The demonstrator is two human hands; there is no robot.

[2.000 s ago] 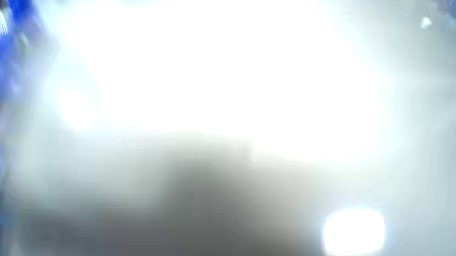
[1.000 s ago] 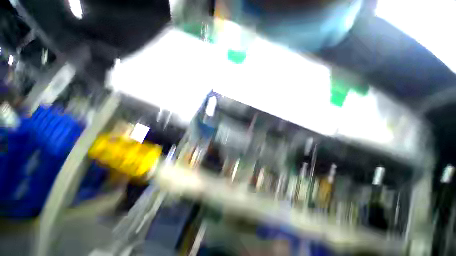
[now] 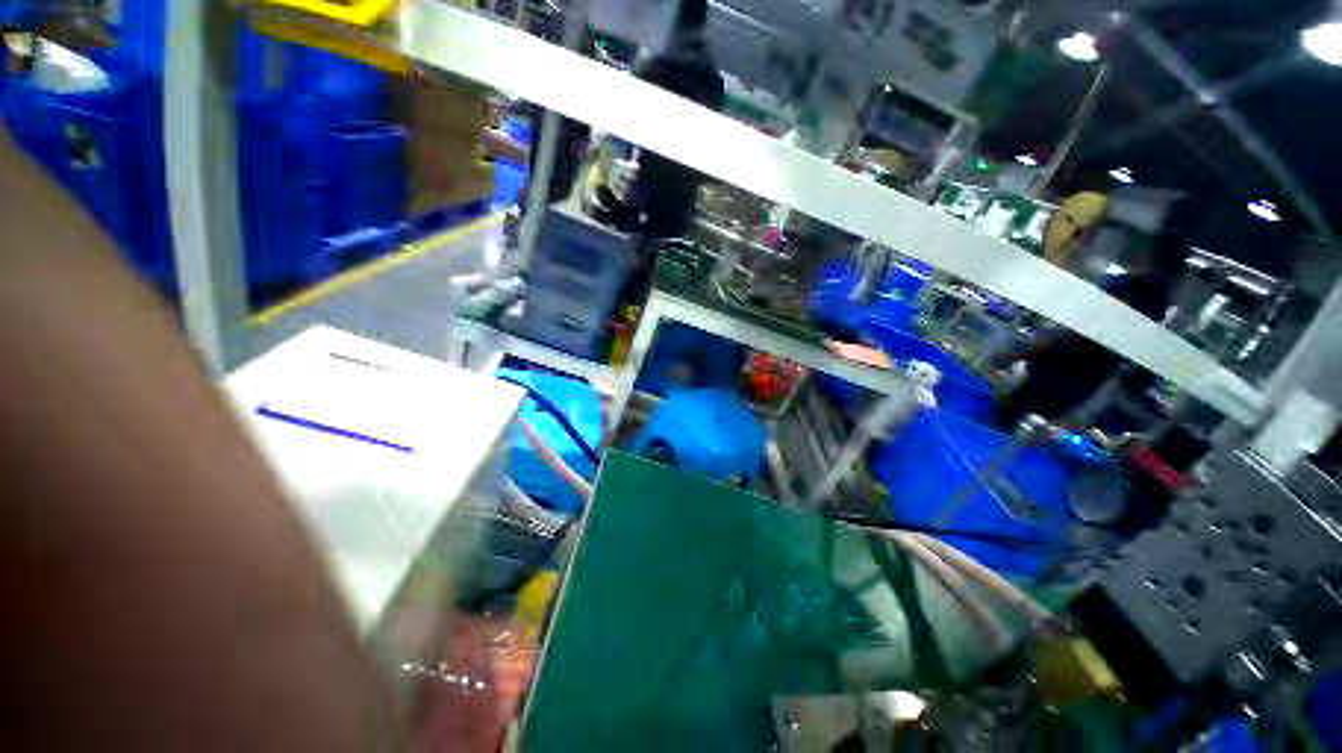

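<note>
A green mat [image 3: 655,618] covers the bench below the middle of the view. Thin, faint, shiny strands that look like wires [image 3: 802,596] lie on it; their ends are too blurred to tell. A metal plate or fixture [image 3: 854,721] with a brass-coloured block [image 3: 1077,669] beyond it is cut off at the bottom right. A large blurred part of a hand or arm, seemingly my left hand [image 3: 162,500], fills the left side close to the lens; its fingers cannot be made out. My right hand is not in view.
A white cabinet [image 3: 390,441] stands left of the mat, with a blurred red-orange thing [image 3: 478,677] below it. A white frame bar [image 3: 824,184] crosses above. Blue stools [image 3: 704,430] and blue bins [image 3: 971,493] are behind. A grey metal block with bolts [image 3: 1222,566] is at right.
The bright blur and then the tilted hall view have given way to the bench from above. The hand or arm at left and the green mat have come into view.
</note>
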